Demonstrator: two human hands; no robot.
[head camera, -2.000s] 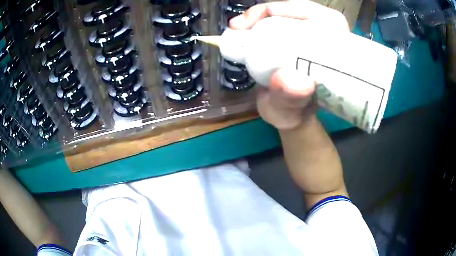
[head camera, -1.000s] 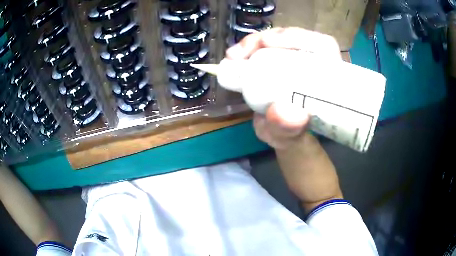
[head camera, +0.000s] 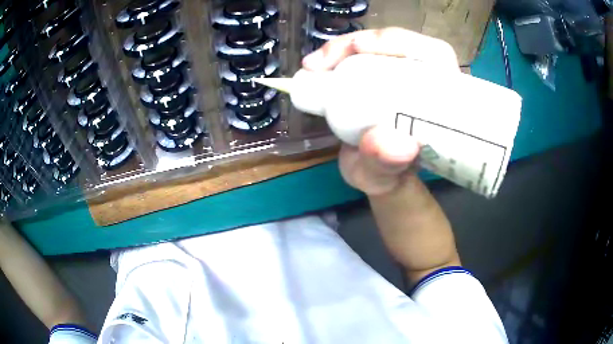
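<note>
My right hand (head camera: 390, 107) is closed around a white soft bottle (head camera: 457, 114) with a black-outlined label. The bottle lies nearly level and its thin pale nozzle (head camera: 274, 84) points left, its tip over the lower part of a column of glossy black round parts (head camera: 250, 94). Whether the tip touches a part, I cannot tell. The parts stand in rows in a clear plastic tray (head camera: 208, 151). My left forearm enters at the lower left; the left hand is not visible, cut off by the picture's edge.
The tray lies on a brown board (head camera: 148, 201) on a teal bench top (head camera: 269, 208). Dark objects in clear plastic (head camera: 538, 33) lie at the upper right, near a thin dark rod (head camera: 503, 54). The bench's front edge runs before my white shirt.
Against two seconds ago, my right hand and the bottle are lower in the picture, and the nozzle tip is farther down the same column. Since one second ago, the tip has moved slightly up.
</note>
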